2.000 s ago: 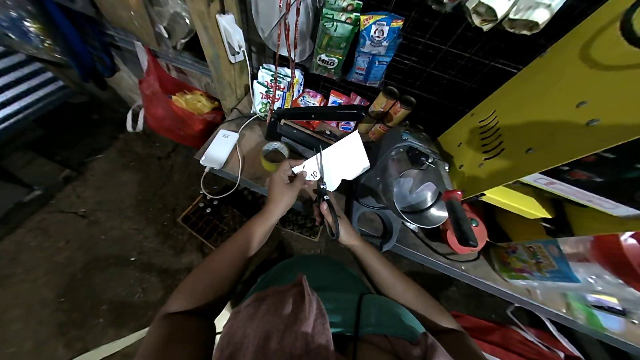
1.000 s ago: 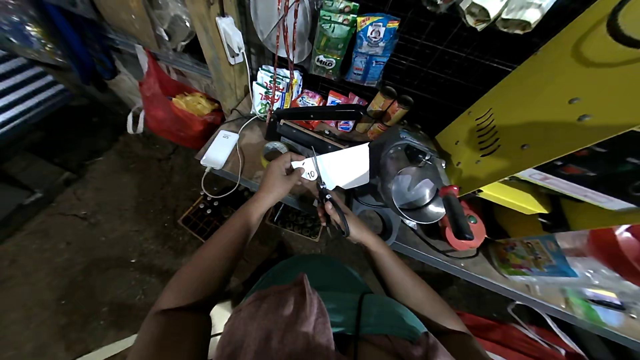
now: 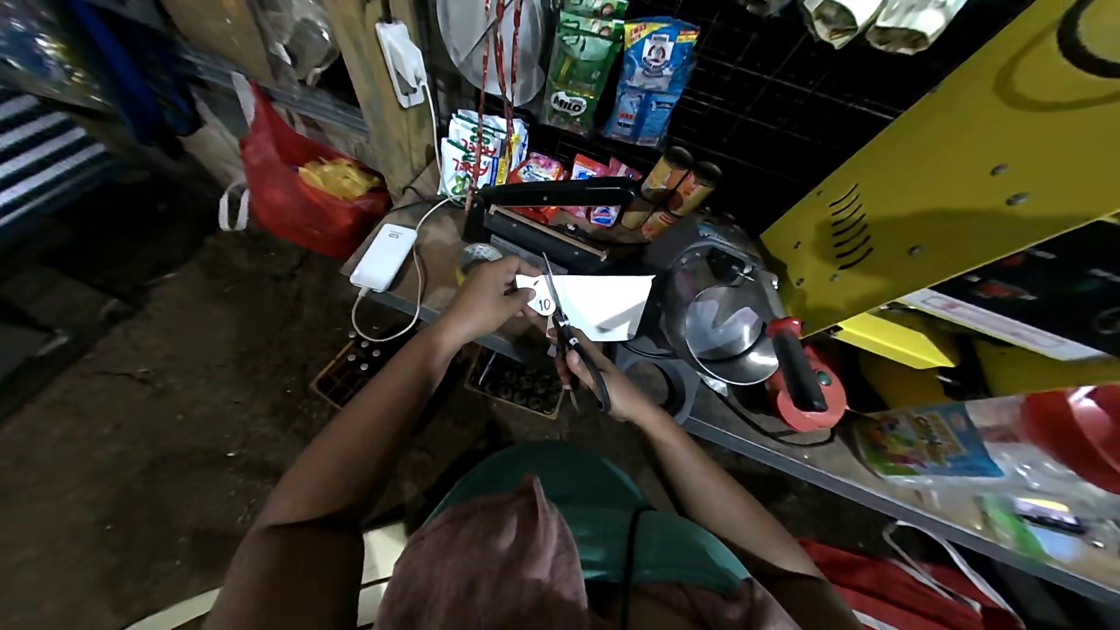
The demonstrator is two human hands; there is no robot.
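My left hand (image 3: 488, 300) pinches the left end of a white sheet of paper (image 3: 608, 302), beside a rounded piece marked with the number 10. Black-handled scissors (image 3: 564, 331) are in my right hand (image 3: 604, 376), their blades pointing up and across the paper just right of the number. Part of the sheet extends right of the blades, towards a metal-and-plastic appliance. Fingers and paper hide some of the blade contact. Behind the paper lies a black bar-type device (image 3: 551, 236), and a roll of tape (image 3: 479, 255) is partly hidden behind my left hand.
A white power bank (image 3: 383, 256) with a cable lies on the shelf's left end. To the right stand the round appliance (image 3: 731, 319) and a red device with a black handle (image 3: 809, 389). A yellow metal panel (image 3: 945, 157) rises at right. Hanging sachets (image 3: 652, 79) and canisters (image 3: 669, 188) are behind.
The paper's free part now hangs lower and more level to the right of the scissors than two seconds ago. Both hands have kept their hold on paper and scissors.
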